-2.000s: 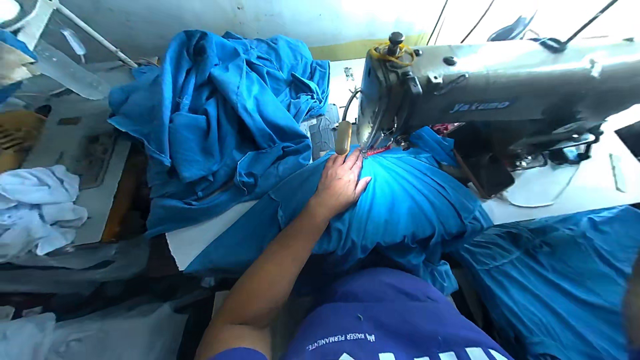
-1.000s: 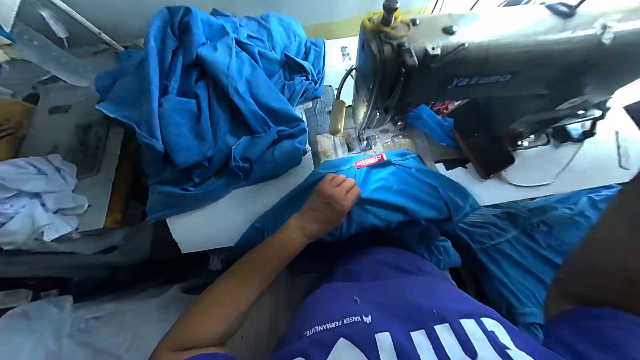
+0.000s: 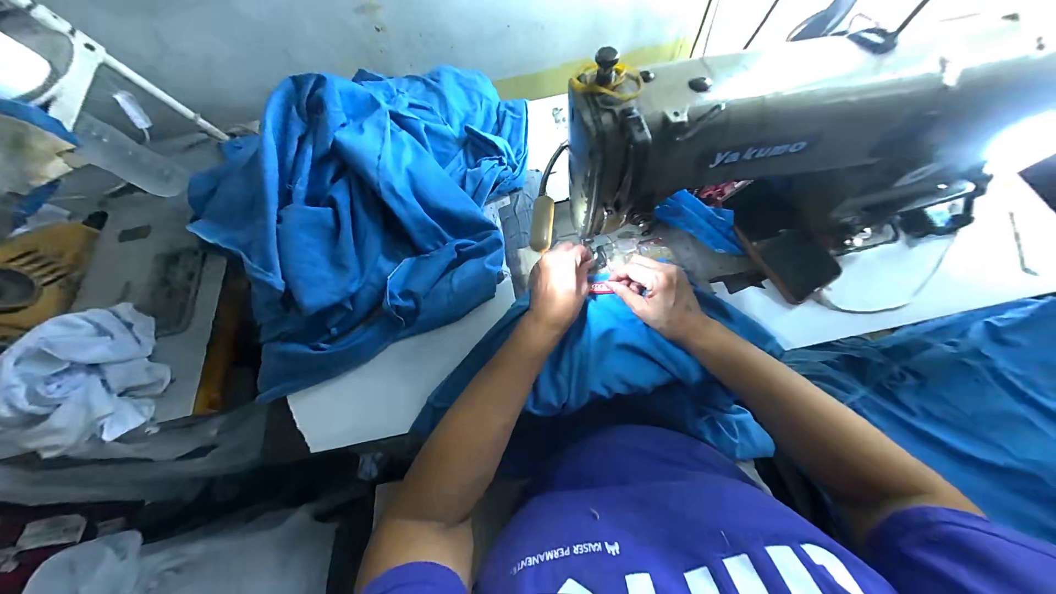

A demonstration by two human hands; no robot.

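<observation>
Blue fabric (image 3: pixel 602 355) hangs from the bed of a Yakumo sewing machine (image 3: pixel 767 124) over its front edge, toward my lap. Near the needle area, a small red label (image 3: pixel 601 288) lies on this fabric between my hands. My left hand (image 3: pixel 563 280) grips the fabric on the label's left side, close to the presser foot. On the label's other side, my right hand (image 3: pixel 656 290) pinches the fabric and label edge between thumb and fingers. Parts of the fingertips and the cloth beneath them are hidden.
A heap of blue garments (image 3: pixel 371 206) lies left of the machine. A dark phone (image 3: pixel 784 247) rests under the machine arm, beside a blue scrap (image 3: pixel 700 221). More blue fabric (image 3: pixel 949 396) spreads at the right. White cloth (image 3: pixel 78 371) sits at the far left.
My right hand has come in from the right side to the label. My left hand has moved up toward the needle area. The label, flat and exposed a second ago, is now between both hands.
</observation>
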